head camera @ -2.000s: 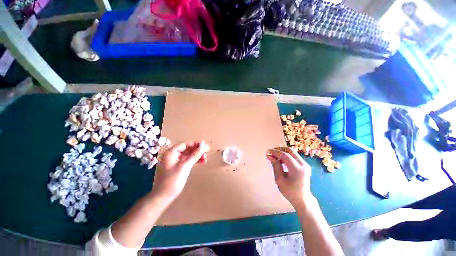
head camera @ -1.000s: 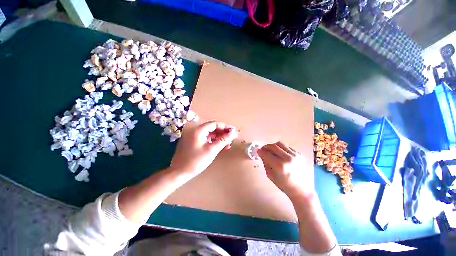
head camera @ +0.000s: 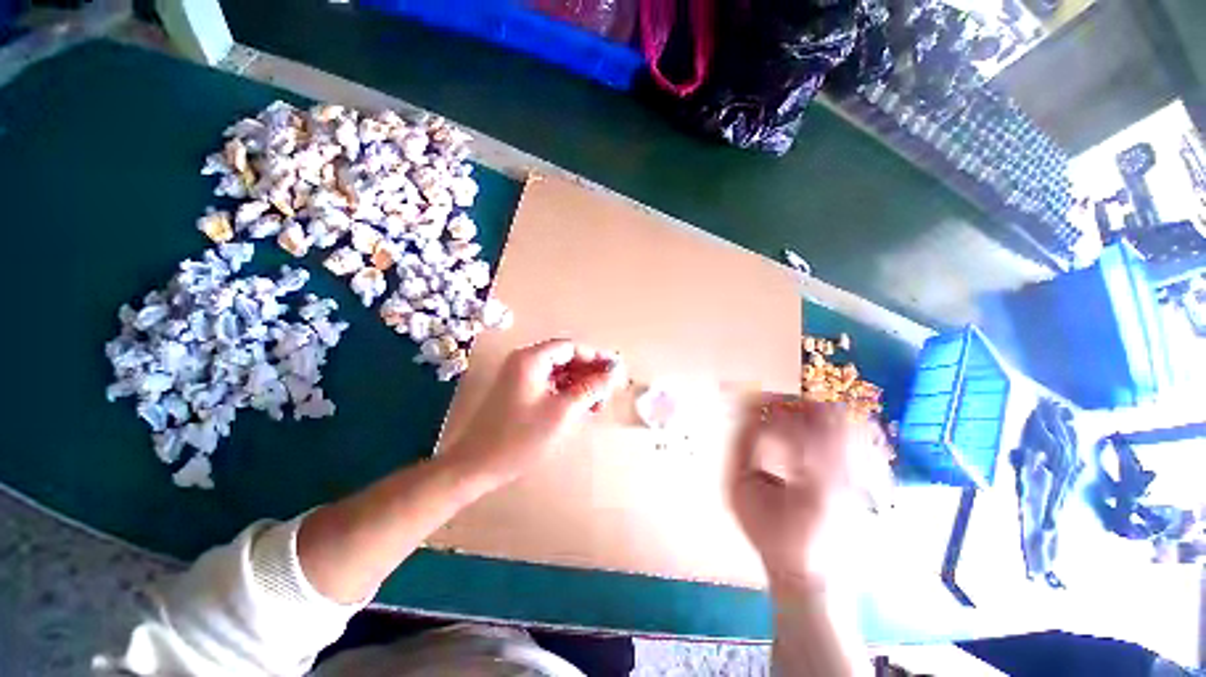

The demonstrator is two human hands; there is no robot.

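Observation:
My bare left hand (head camera: 529,410) is above the left half of the tan cardboard sheet (head camera: 648,265), fingers curled together around a small whitish piece at the fingertips, mostly hidden. My right hand (head camera: 794,476) is motion-blurred at the sheet's right edge, beside the orange-brown pieces (head camera: 836,377) and partly covering them; whether it holds anything cannot be told. The small clear round dish (head camera: 655,406) sits on the sheet between my hands, with tiny dark specks near it.
A pile of cream-white pieces with orange-brown patches (head camera: 357,199) lies left of the sheet, with greyer whitish pieces (head camera: 218,344) nearer. A blue basket (head camera: 955,403), black phone-like object (head camera: 960,545) and grey cloth (head camera: 1045,489) are right. A black bag (head camera: 767,79) lies behind.
My right hand has moved from the dish rightward to the orange-brown pieces. My left hand stays near the same place with its fingers together. The view has shifted slightly.

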